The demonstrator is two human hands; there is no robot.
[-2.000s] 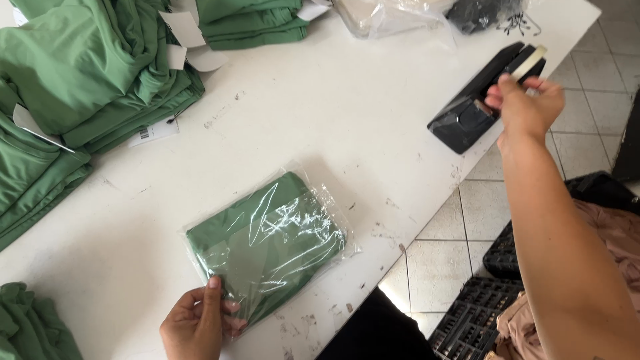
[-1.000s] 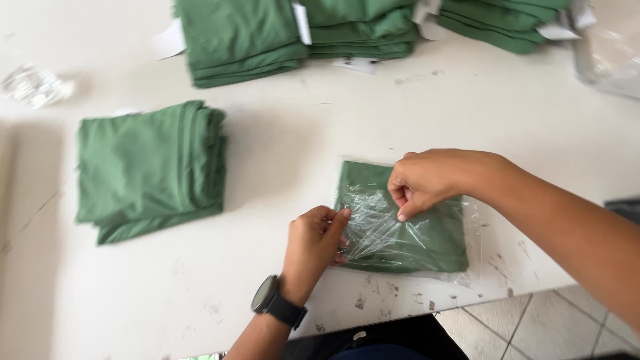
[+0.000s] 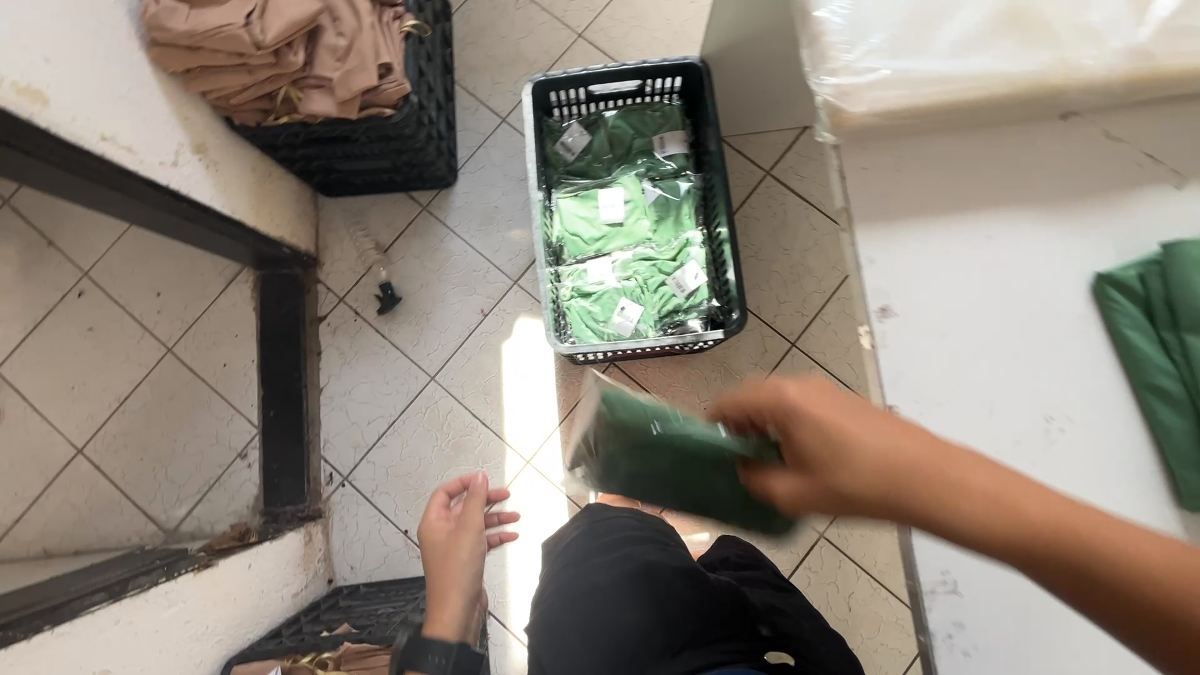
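My right hand grips one end of a folded green garment in a clear plastic bag; both are blurred, held over the floor in front of my legs. Empty, with its fingers apart, my left hand hangs to the left of the bag and wears a dark watch on the wrist. Beyond the bag, a black plastic crate stands on the floor with several bagged green garments in it, some bearing white tags. At the right edge a folded green garment lies on the white table.
The white table runs along the right, with plastic-covered material at its far end. Brown garments fill a stacked black crate at upper left. Another crate stands at lower left, near a dark frame in a low wall.
The view has swung from the table to the floor and crate. The bagged green garment, on the table in both earlier frames, is now lifted in my right hand. My left hand has come off it.
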